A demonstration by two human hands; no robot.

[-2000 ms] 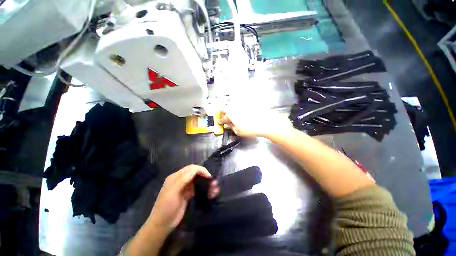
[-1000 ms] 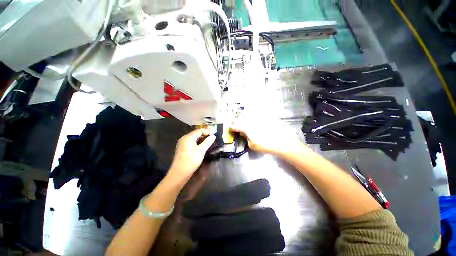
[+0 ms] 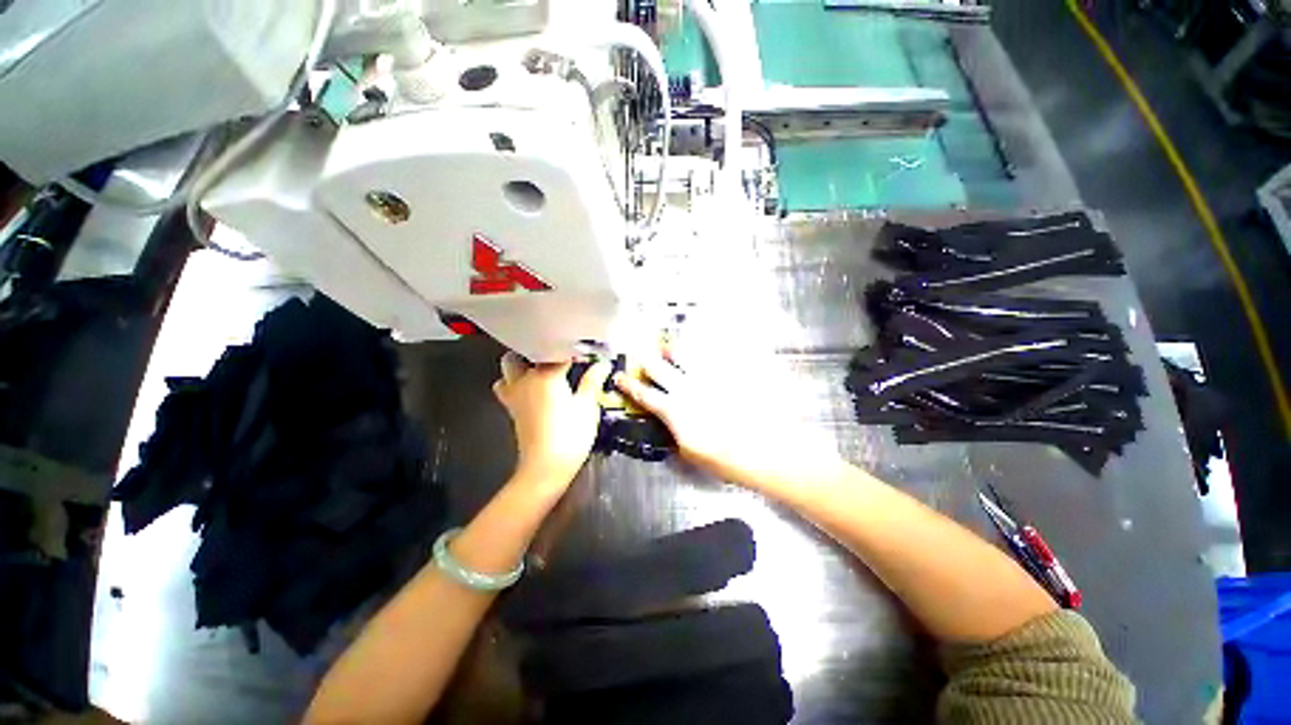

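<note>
My left hand [image 3: 549, 414] and my right hand [image 3: 668, 404] meet under the white sewing machine head [image 3: 467, 213]. Between their fingertips is a black piece [image 3: 633, 434], bunched and partly hidden by the fingers; both hands hold it. A bit of the yellow plate [image 3: 617, 402] shows between the hands. The needle area is hidden by glare and fingers. Plain black strips [image 3: 658, 666] lie flat nearest me, a single one [image 3: 637, 569] above the stack.
A loose heap of black cut pieces [image 3: 283, 467] lies at left. Black strips with pale lines [image 3: 1005, 340] are fanned at right. Red-handled snips [image 3: 1041, 557] lie near my right forearm. A blue crate [image 3: 1260, 644] stands beyond the right edge. A teal bed cover [image 3: 885, 170] is behind the head.
My left hand has moved from above the plain strips up to the plate beside my right hand. Since one second ago, both hands have closed in together over the black piece.
</note>
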